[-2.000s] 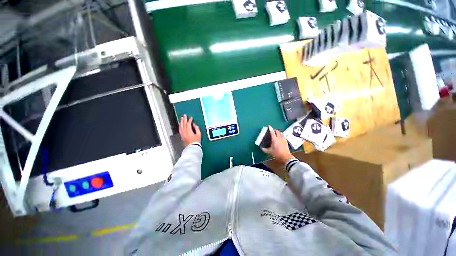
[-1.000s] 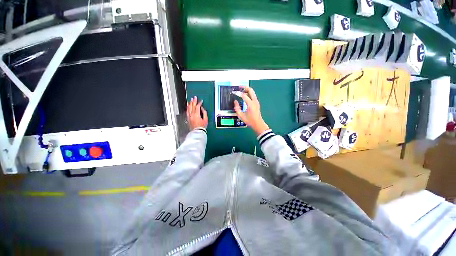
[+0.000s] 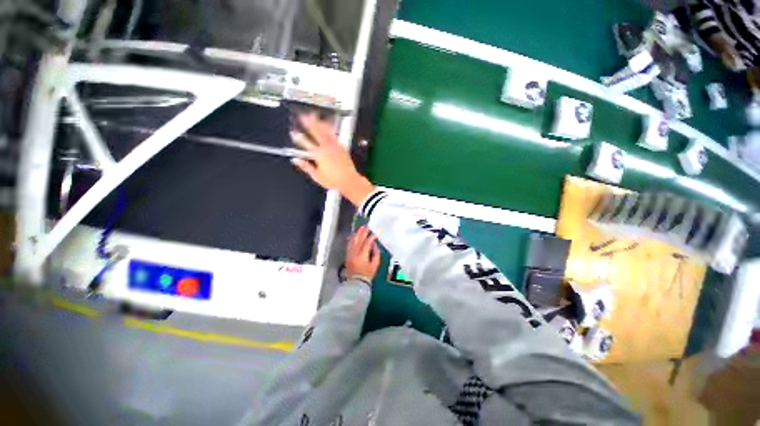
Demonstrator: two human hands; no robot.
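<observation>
My right hand (image 3: 327, 156) is stretched over the near-right edge of the wrapping machine's black bed (image 3: 225, 191). A dark blurred shape lies at its fingertips; I cannot tell whether the hand holds it. My left hand (image 3: 362, 255) rests empty on the green bench beside the machine. The digital scale (image 3: 401, 275) is mostly hidden under my right sleeve; part of its display shows. Dark-faced small boxes (image 3: 547, 252) stand at the board's left edge, with several white-faced boxes (image 3: 597, 342) piled loosely below them.
A blurred row of boxes (image 3: 667, 218) stands on the wooden board (image 3: 642, 291). Spaced white boxes (image 3: 572, 117) lie on the green conveyor (image 3: 467, 91). The machine's white triangular arm (image 3: 154, 137) and blue control panel (image 3: 169, 280) are at left. A striped sleeve shows top right.
My right hand has moved left from the dark box on the scale to the machine bed. My left hand stays on the bench. The view has turned and shifted left.
</observation>
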